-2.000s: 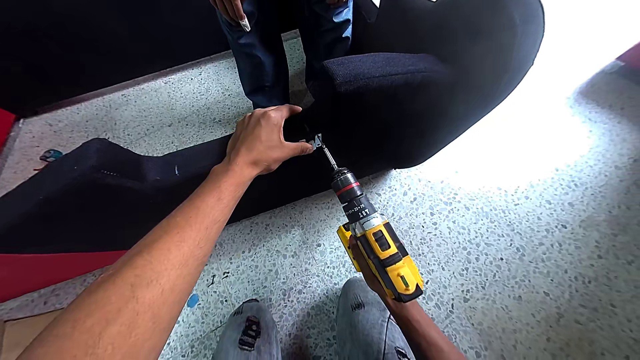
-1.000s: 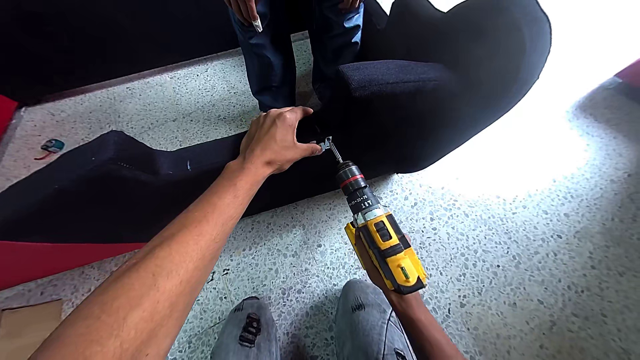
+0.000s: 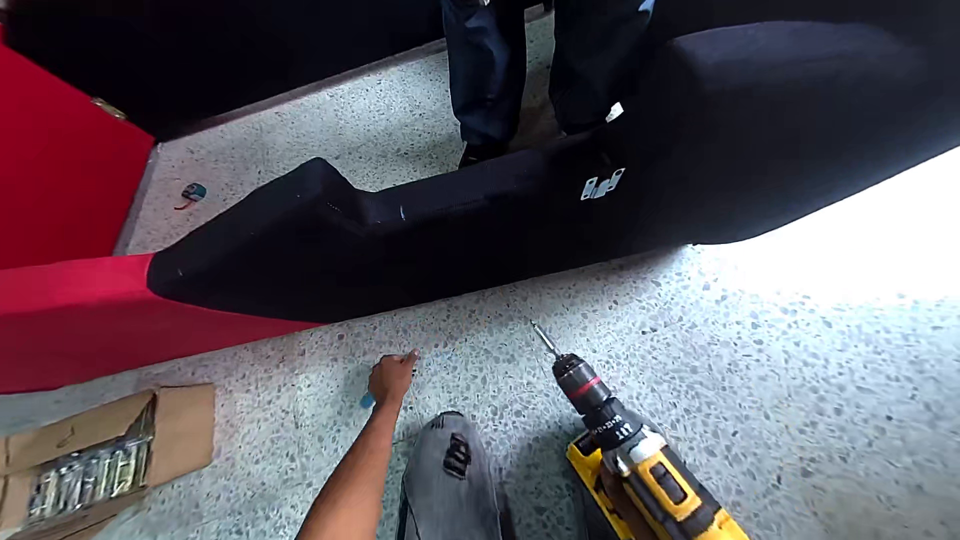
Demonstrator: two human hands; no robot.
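Observation:
A yellow and black cordless drill (image 3: 645, 465) fills the lower right, gripped at its handle by my right hand (image 3: 626, 499), which is mostly hidden behind it. Its bit (image 3: 545, 339) points up and left over the floor. My left hand (image 3: 392, 377) is down by the speckled floor beside a small blue object (image 3: 367, 400); whether its fingers pinch anything cannot be seen. A metal hinge or bracket (image 3: 602, 184) lies against the side of the black upholstered piece (image 3: 465, 225), above and away from both hands.
The long piece continues in red upholstery (image 3: 135, 330) at left. An open cardboard box (image 3: 184, 427) of packed metal parts stands at lower left. A tape measure (image 3: 194, 192) lies on the floor beyond. A person's legs (image 3: 491, 75) in dark jeans stand behind the piece.
My left hand has left the metal part on the black piece and moved down toward the floor. The drill bit has come away from that part. The view has shifted left.

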